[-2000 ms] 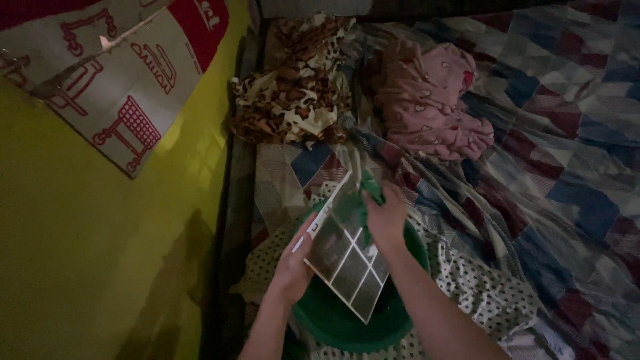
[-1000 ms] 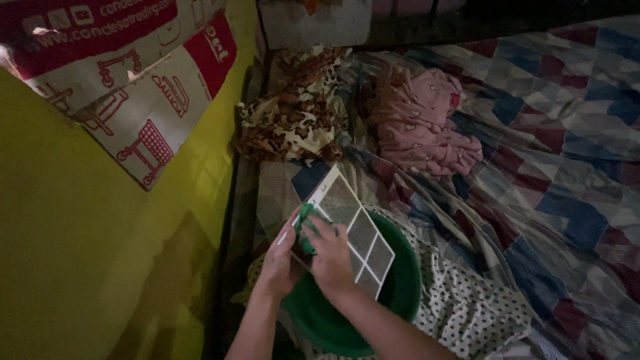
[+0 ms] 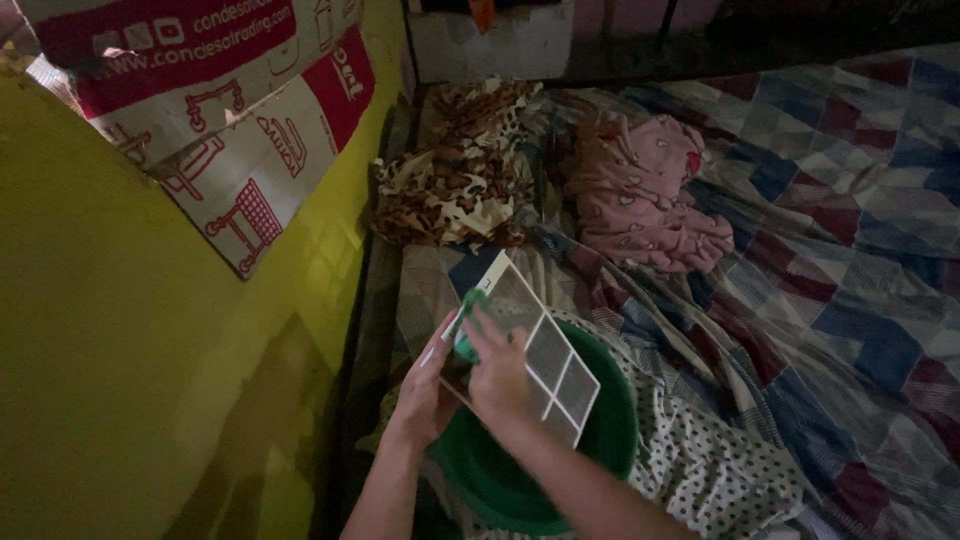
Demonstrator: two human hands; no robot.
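A white-framed mesh filter panel (image 3: 564,358) is tilted above a round green plastic basin (image 3: 626,450). My left hand (image 3: 426,390) grips the panel by its left edge. Pressed to the mesh near that same edge is a green scrubber (image 3: 471,326), its exact kind blurred, held under the fingers of my right hand (image 3: 499,367). The panel's lower left part is hidden behind my right hand and forearm. What the basin holds is too dark to tell.
A star-dotted white cloth (image 3: 705,450) lies around the basin on a patchwork-patterned bedsheet (image 3: 810,300). Beyond are a brown-and-cream cloth (image 3: 457,180) and a pink cloth (image 3: 645,195). A yellow wall (image 3: 90,337) with a printed sheet (image 3: 247,172) stands left.
Two seconds ago my right hand was at the panel's upper right side; it has moved left with the green scrubber to the left edge. The panel's tilt has changed. My left hand keeps its hold.
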